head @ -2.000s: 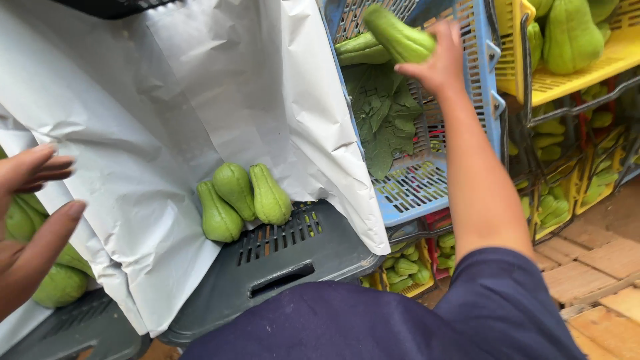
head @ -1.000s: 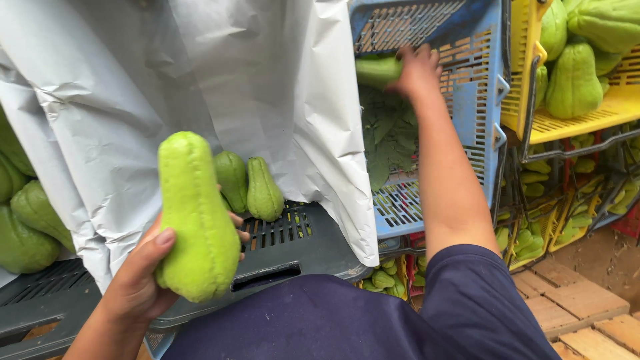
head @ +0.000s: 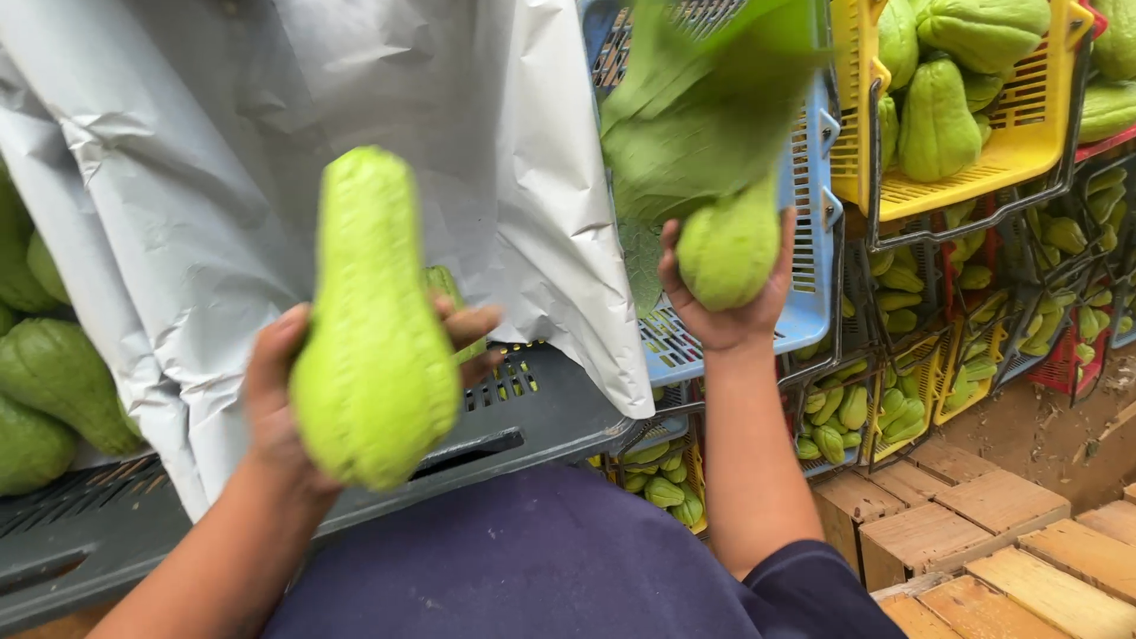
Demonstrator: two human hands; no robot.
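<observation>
A large pale green chayote (head: 373, 328) stands upright in my left hand (head: 288, 399), held in front of the white paper lining (head: 417, 115) of a dark grey plastic crate (head: 550, 435). Behind my left fingers, part of another chayote (head: 444, 282) shows inside the lined crate. My right hand (head: 732, 311) is wrapped around the rounded end of a second chayote (head: 728, 248) over the blue plastic crate (head: 812, 222). Large green leaves (head: 701, 115), blurred, hang over its upper end and hide part of it.
More chayotes (head: 67, 382) lie in a dark crate at the left. A yellow crate (head: 994, 177) holding chayotes stands at the upper right, above several stacked crates of chayotes. Wooden blocks (head: 967, 524) lie at the lower right.
My right hand, reaching into the blue crate a second ago, now holds a chayote nearer to me. Two seconds ago my left hand was without a chayote; it has held one since the middle frame.
</observation>
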